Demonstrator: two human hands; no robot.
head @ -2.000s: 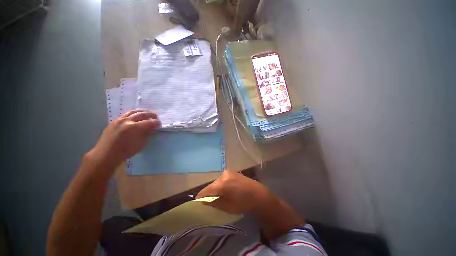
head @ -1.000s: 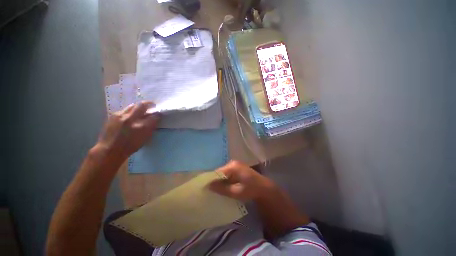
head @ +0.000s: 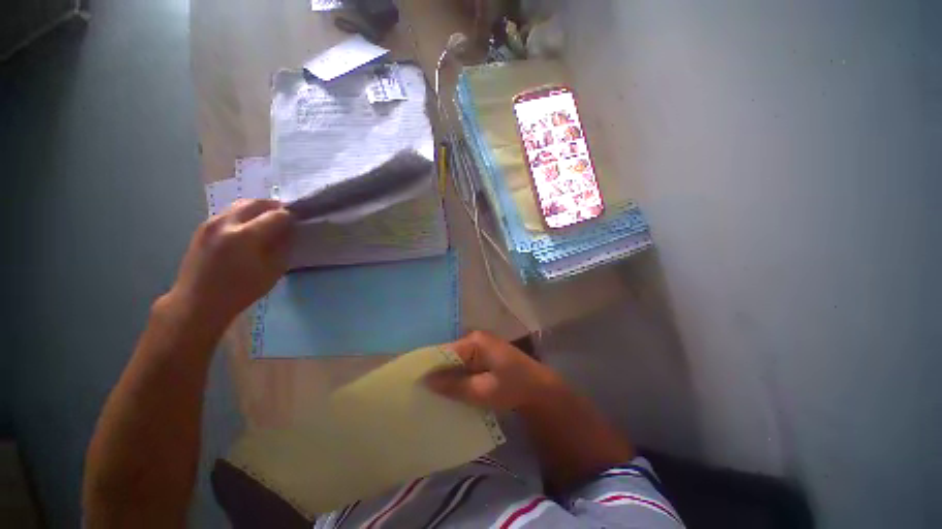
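My left hand (head: 240,248) grips the lower left corner of the top sheets of the ruled pad (head: 356,124) and holds them lifted and curled, with more sheets showing beneath. My right hand (head: 496,370) holds a yellow sheet (head: 382,434) by its upper right edge, above my lap at the desk's near edge. A light blue sheet (head: 356,310) with holes along its short edges lies partly under the pad.
A lit smartphone (head: 559,160) lies on a stack of forms (head: 589,246) at the right. A white cable (head: 485,248) and a yellow pencil or pen (head: 443,170) lie between pad and stack. A white slip (head: 347,59) overlaps the pad's top. Pale sheets (head: 222,196) stick out at left.
My left hand has taken hold of the pad's top sheets and lifted their lower edge. My right hand has raised the yellow sheet from lower down, so more of its face shows.
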